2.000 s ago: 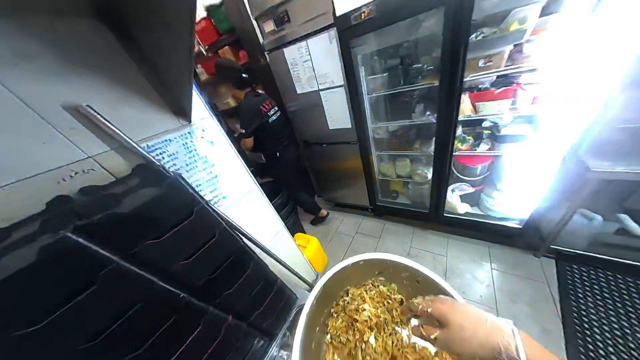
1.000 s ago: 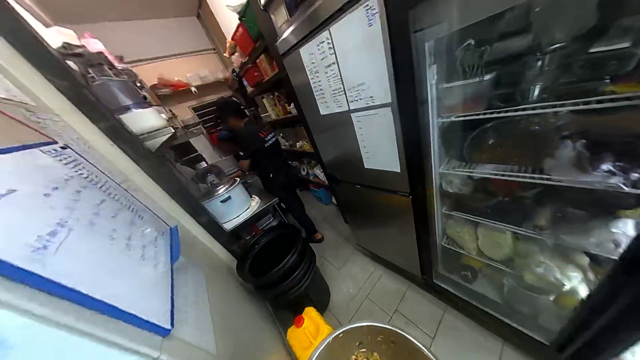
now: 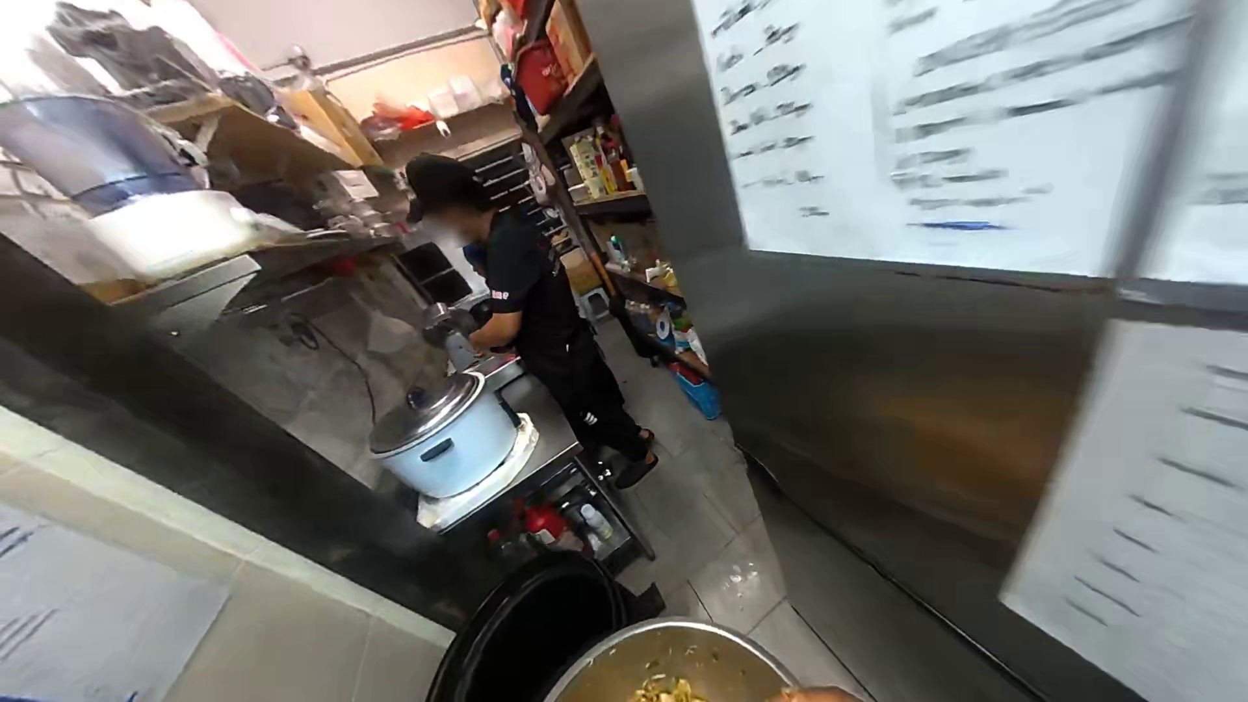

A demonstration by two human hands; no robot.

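Observation:
A round metal bowl (image 3: pixel 624 665) shows at the bottom edge, cut off by the frame. Shredded, yellowish-brown food (image 3: pixel 669 691) lies in it. Only a small part of my right hand (image 3: pixel 817 694) is visible, at the bowl's right rim; its fingers are mostly out of the frame, so whether it grips the rim cannot be told. My left hand is out of view.
A large black bin (image 3: pixel 531 624) stands left of the bowl. Ahead, a person in black (image 3: pixel 531 283) works at a counter beside a light-blue lidded pot (image 3: pixel 448 444). A steel refrigerator (image 3: pixel 877 390) bearing handwritten sheets rises at right; stocked shelves (image 3: pixel 609 205) stand beyond.
The view has swung far left and up, toward the person at the counter. Two seconds ago my gloved right hand was in the food; now only a bit of it shows at the rim.

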